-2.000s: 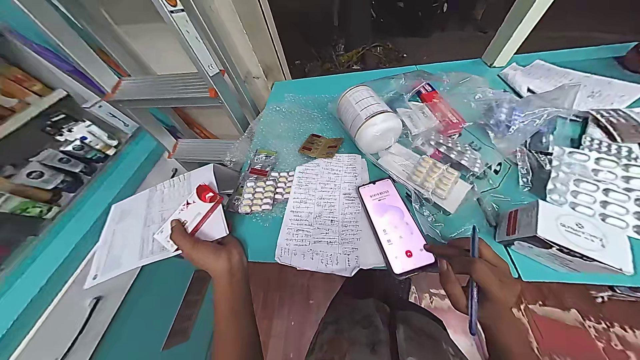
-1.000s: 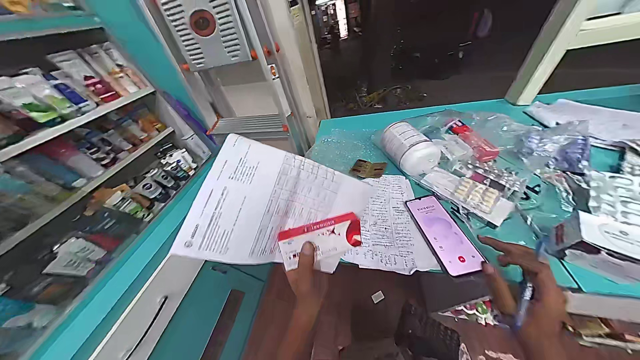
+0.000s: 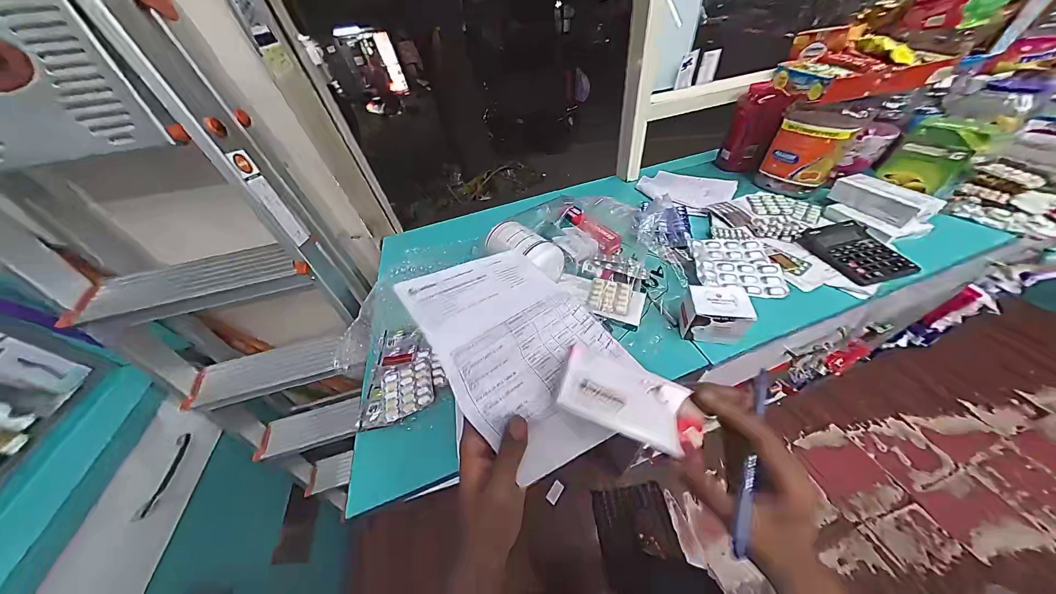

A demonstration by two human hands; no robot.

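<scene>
My left hand (image 3: pixel 495 478) pinches the lower edge of a printed paper sheet (image 3: pixel 503 355), which hangs tilted over the teal counter. A small white and red carton (image 3: pixel 619 400) is in my right hand (image 3: pixel 751 470), in front of the sheet, its face blurred. A blue pen (image 3: pixel 749 495) also sits between the fingers of that hand. Behind the sheet a white plastic jar (image 3: pixel 528 247) lies on its side, partly covered. Blister packs (image 3: pixel 404 379) lie left of the sheet. The smartphone and the handwritten paper are hidden or out of view.
The teal counter (image 3: pixel 371 478) also holds a calculator (image 3: pixel 858 252), a small open carton (image 3: pixel 718 313), tablet blister strips (image 3: pixel 741 266) and clear plastic bags. An orange-labelled jar (image 3: pixel 804 157) stands at the back right. A metal stepladder (image 3: pixel 198 297) stands close on the left.
The carton has passed from my left hand to my right. My left hand still holds the sheet, now over the middle of the counter. My right hand has left the smartphone. The view has swung right.
</scene>
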